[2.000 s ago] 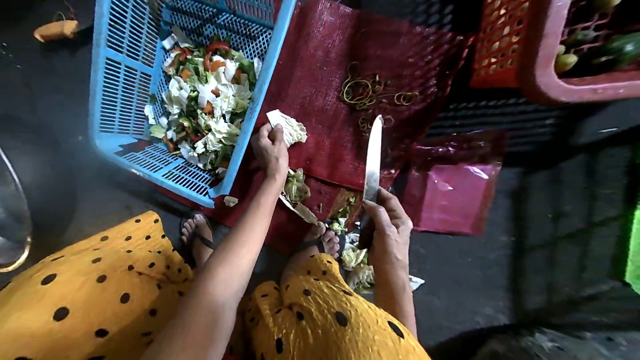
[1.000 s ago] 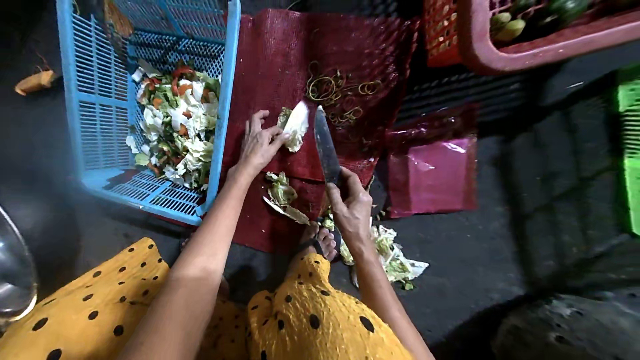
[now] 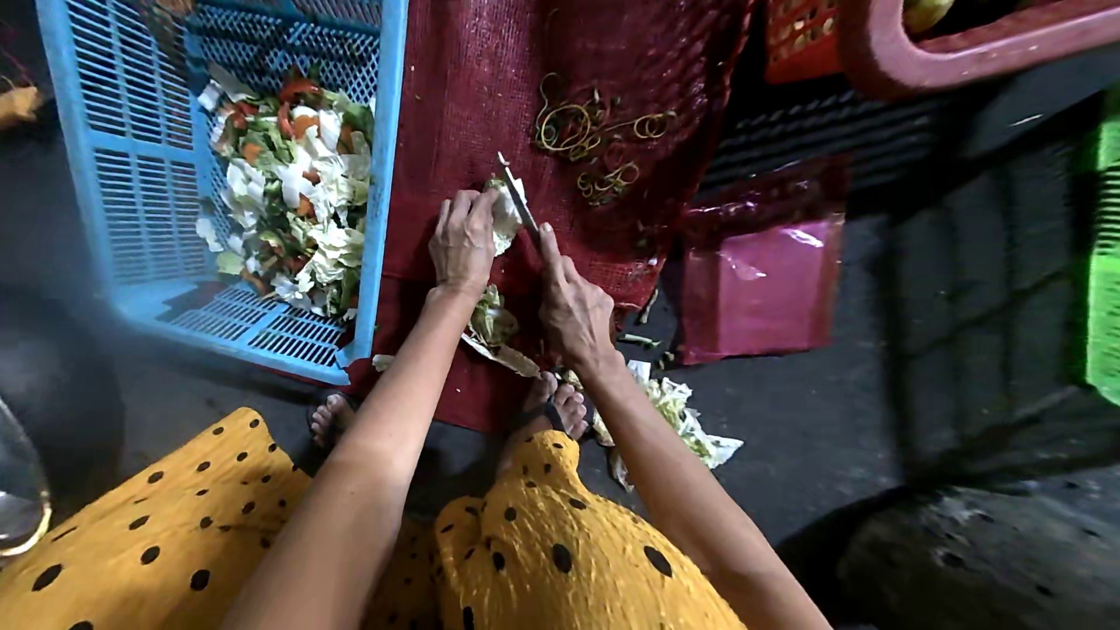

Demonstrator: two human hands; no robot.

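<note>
My left hand (image 3: 465, 238) holds a piece of pale cabbage (image 3: 507, 214) down on a dark red mesh sack (image 3: 464, 87). In my right hand (image 3: 573, 302) is a kitchen knife (image 3: 518, 194), its blade edge-down at the right part of the cabbage; the handle is hidden by my fingers. Left of my hands, a blue plastic basket (image 3: 376, 210) holds chopped cabbage with red and orange vegetable pieces (image 3: 302, 188). Wilted leaf scraps (image 3: 494, 324) lie on the sack just below my left hand.
Rubber bands (image 3: 569, 129) lie on the sack. A pink plastic packet (image 3: 770, 280) and cabbage scraps (image 3: 682, 416) are on the dark floor to the right. A red crate (image 3: 927, 66) stands at the upper right, a green crate (image 3: 1104, 254) at the right edge. My feet are near the sack's lower edge.
The knife, held apart from the cabbage a second ago, is now at it. My right hand has moved closer to my left hand, which keeps hold of the cabbage piece.
</note>
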